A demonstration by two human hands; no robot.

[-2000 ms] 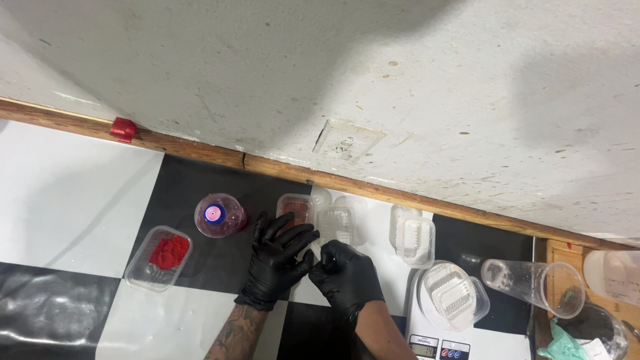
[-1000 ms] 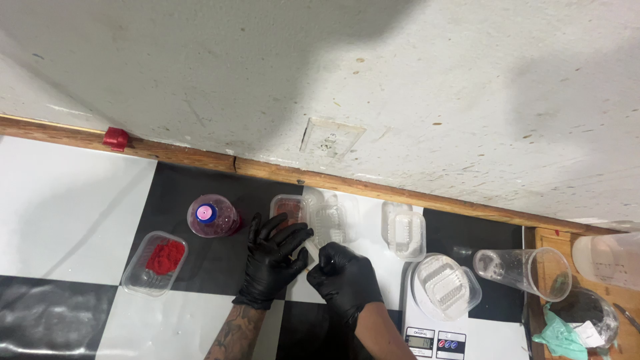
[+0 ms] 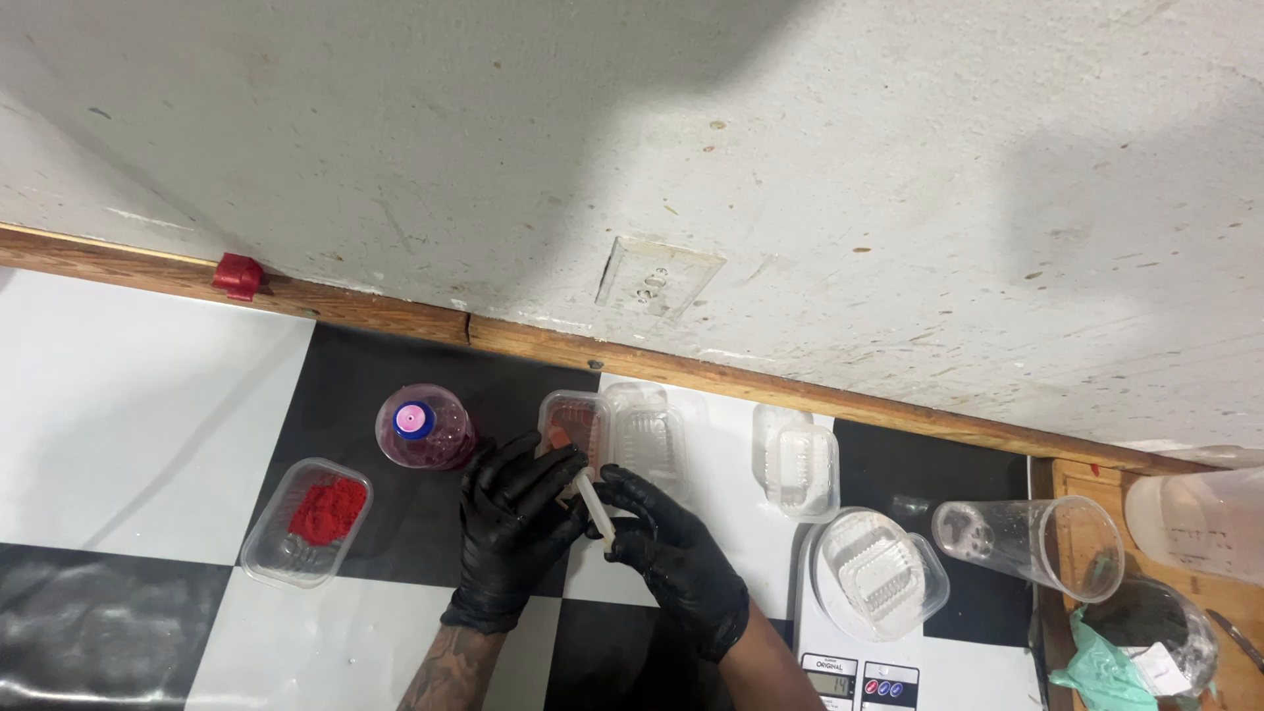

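My left hand [image 3: 513, 523], in a black glove, has its fingers spread against the upper end of a slim whitish translucent piece [image 3: 595, 506]. My right hand [image 3: 676, 563], also gloved in black, grips that piece between thumb and fingers near its lower end. Just behind the hands lie a clear plastic tray with reddish contents [image 3: 578, 420] and a clear lidded plastic tray [image 3: 647, 444]. A bottle of pinkish liquid with a blue-rimmed cap [image 3: 425, 425] stands left of them. Further left, a clear tray [image 3: 306, 568] holds red powder [image 3: 326, 511].
To the right are a clear tray [image 3: 805, 469], a digital kitchen scale [image 3: 810, 632] bearing clear plastic containers [image 3: 874, 573], a plastic cup on its side [image 3: 1017, 543], a large translucent container [image 3: 1200, 523] and green plastic [image 3: 1106, 647]. A wooden strip [image 3: 691, 375] runs along the wall.
My hands have shifted, and the right hand's fingers have opened out from a closer fist. The whitish piece now shows plainly between the hands.
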